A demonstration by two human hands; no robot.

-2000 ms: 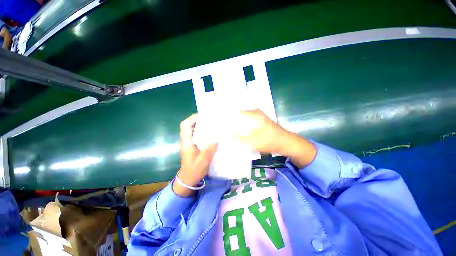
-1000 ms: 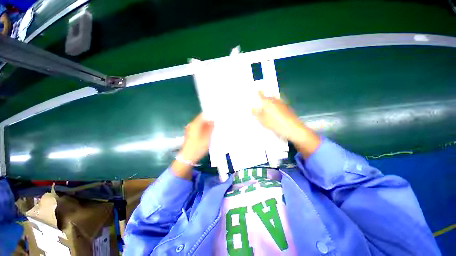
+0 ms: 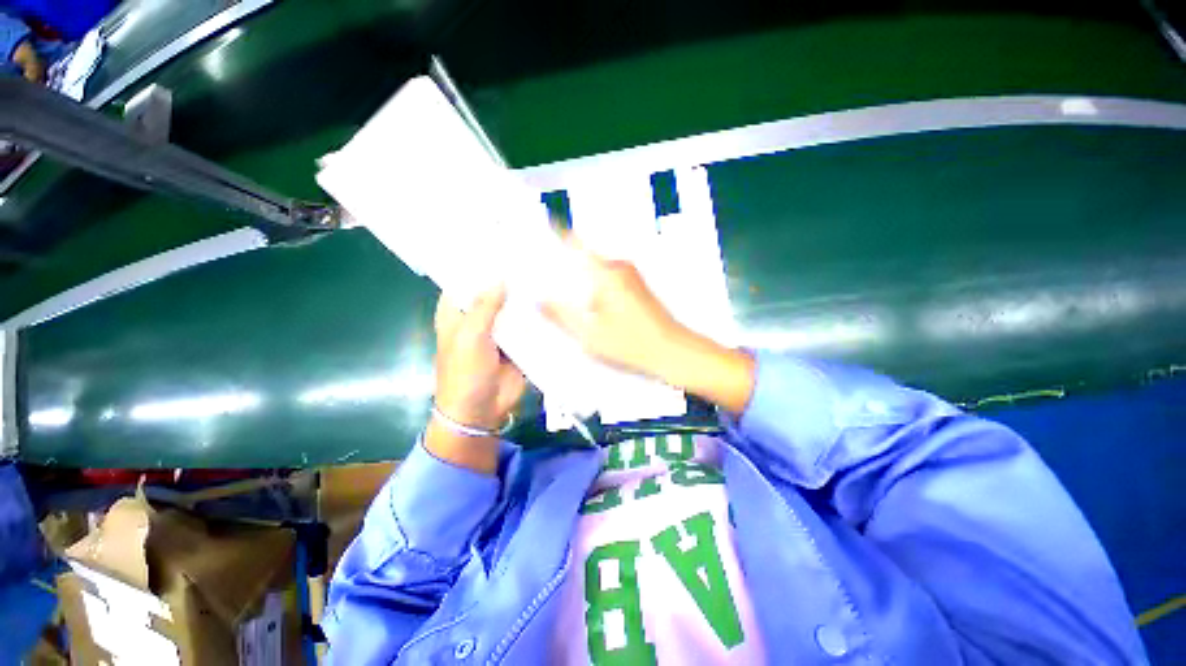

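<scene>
A white card piece (image 3: 423, 182), partly folded, is held tilted above the bench, its far end pointing up and left over the metal strip. My left hand (image 3: 474, 358) grips its left edge near the lower end. My right hand (image 3: 622, 319) lies on its right side, fingers on the card; the fingertips are washed out by glare. Flat white card blanks (image 3: 689, 247) with small rectangular cut-outs lie on the bench beneath and to the right, partly hidden by my right hand.
The green bench (image 3: 910, 260) has a pale metal edge strip (image 3: 884, 128), with a darker green belt beyond. A metal post (image 3: 156, 156) reaches in from the left. A pale block (image 3: 148, 112) sits behind it. A brown carton (image 3: 208, 586) holding white pieces stands lower left. Another person's arm shows top left.
The held card has lifted off the blanks and turned with its far end up and left. Both hands have moved left with it. The pale block on the belt has shifted left.
</scene>
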